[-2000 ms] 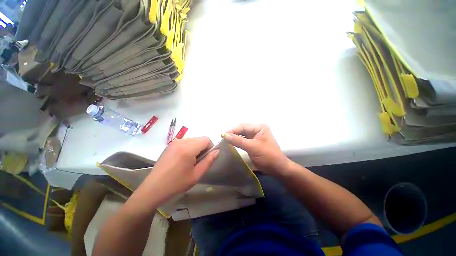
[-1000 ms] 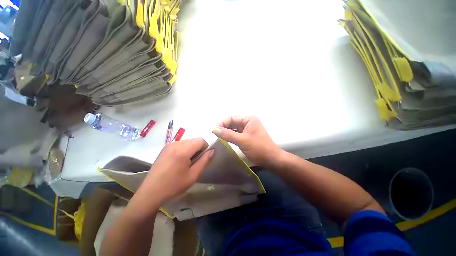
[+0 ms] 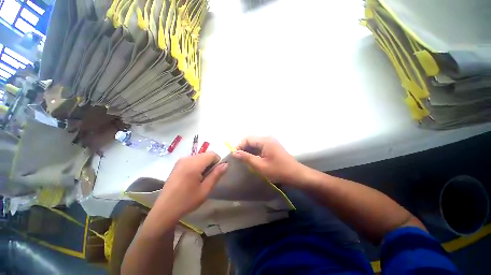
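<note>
A beige fabric bag (image 3: 237,196) with thin yellow edges hangs over the table's near edge, above my lap. My left hand (image 3: 195,174) pinches its upper edge near the corner. My right hand (image 3: 264,158) pinches the same corner from the right, its fingertips close to the left hand's. A short yellow binding tail (image 3: 230,146) sticks up at the right fingertips. Thread snips (image 3: 195,144) lie on the table just beyond my left hand, partly hidden.
Two red pieces (image 3: 175,143) and a water bottle (image 3: 141,143) lie on the white table (image 3: 290,91). Tall stacked bags (image 3: 129,70) stand at far left, a smaller bag stack (image 3: 457,96) at right. A cardboard carton (image 3: 126,231) is below left, a dark bin (image 3: 464,204) below right.
The view has shifted, so the table things at left appear farther right. A yellow tail now shows above the right fingertips. Both hands keep their pinch near the corner.
</note>
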